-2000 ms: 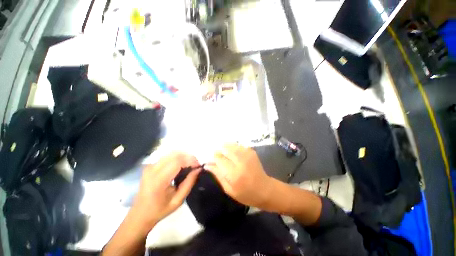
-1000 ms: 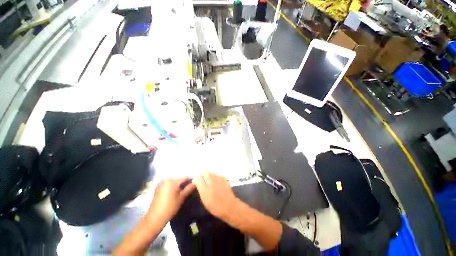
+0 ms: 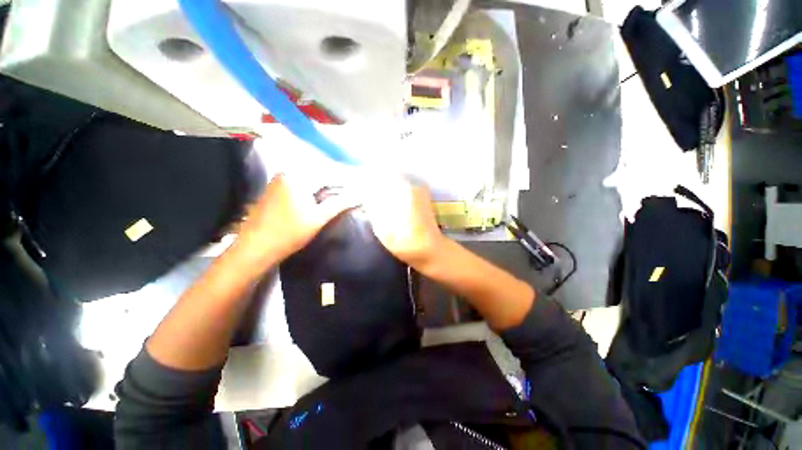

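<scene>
A black rounded pocket panel [image 3: 352, 294] with a pale number sticker hangs down from both hands toward the wearer's lap. My left hand [image 3: 286, 215] grips its upper left edge. My right hand [image 3: 403, 220] lies on its upper right edge, partly washed out by glare. The fingertips of both hands are close together near the needle area. White glare hides the needle and the panel's top edge. The sewing machine head [image 3: 264, 39] stands just beyond, with a thick blue air hose [image 3: 251, 79] across it.
Large black bag bodies [image 3: 132, 193] lie left. Dark snips [image 3: 532, 242] with a cord lie on the grey plate [image 3: 572, 158] at right. Black panels [image 3: 664, 264] are stacked farther right, above a blue bin [image 3: 690, 409]. A tablet [image 3: 747, 35] stands upper right.
The view has moved closer and tilted down to the machine. Both hands have gone from pinching the panel's top edge near the lap to holding it up at the glare by the needle area.
</scene>
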